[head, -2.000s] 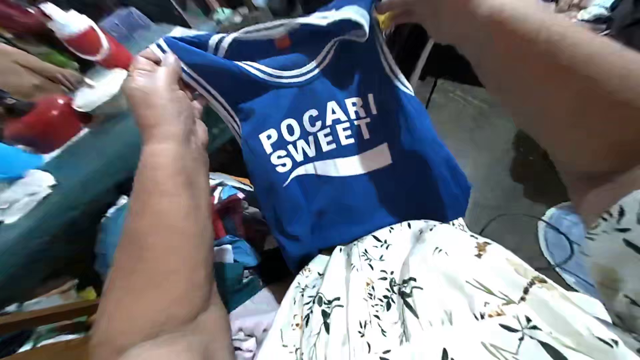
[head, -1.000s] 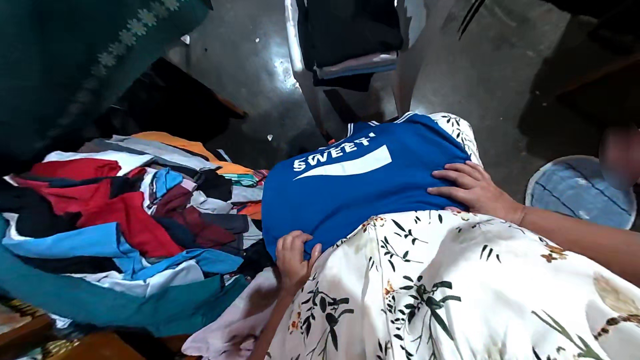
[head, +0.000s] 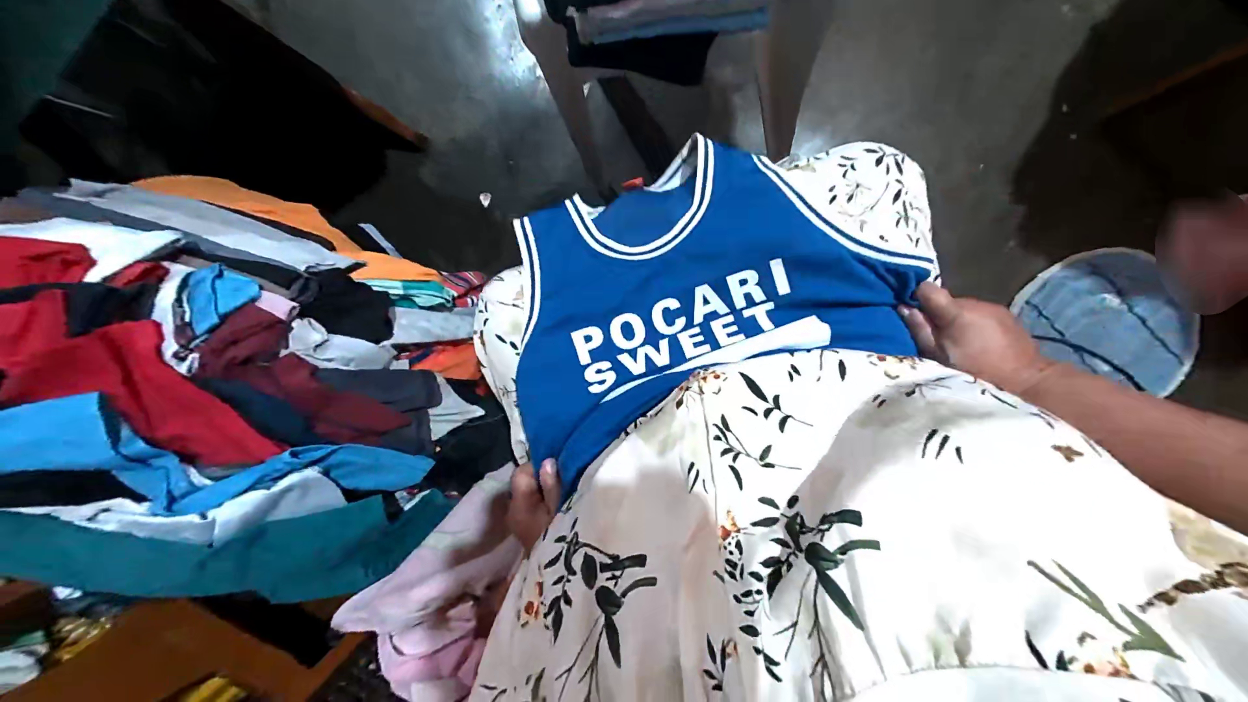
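A blue sleeveless jersey (head: pixel 673 283) with white striped trim and white lettering lies face up across my lap, over a white floral dress (head: pixel 780 507). My left hand (head: pixel 533 502) pinches its lower left edge, with part of the hand hidden by the dress. On the other side, my right hand (head: pixel 970 336) grips the jersey's right edge below the armhole. The jersey's bottom part is hidden behind the dress front.
A large heap of mixed clothes (head: pixel 224 390) spreads at the left, with pink cloth (head: pixel 439 604) beside my lap. Folded dark and light garments (head: pixel 663 39) rest on a seat ahead. A round blue-grey container (head: pixel 1107 317) stands at the right, near a blurred hand (head: pixel 1209 253).
The jersey, held up by the shoulders two seconds ago, now lies on my lap. Since one second ago, its neckline and full lettering have come into view, and my right hand has closed on its edge.
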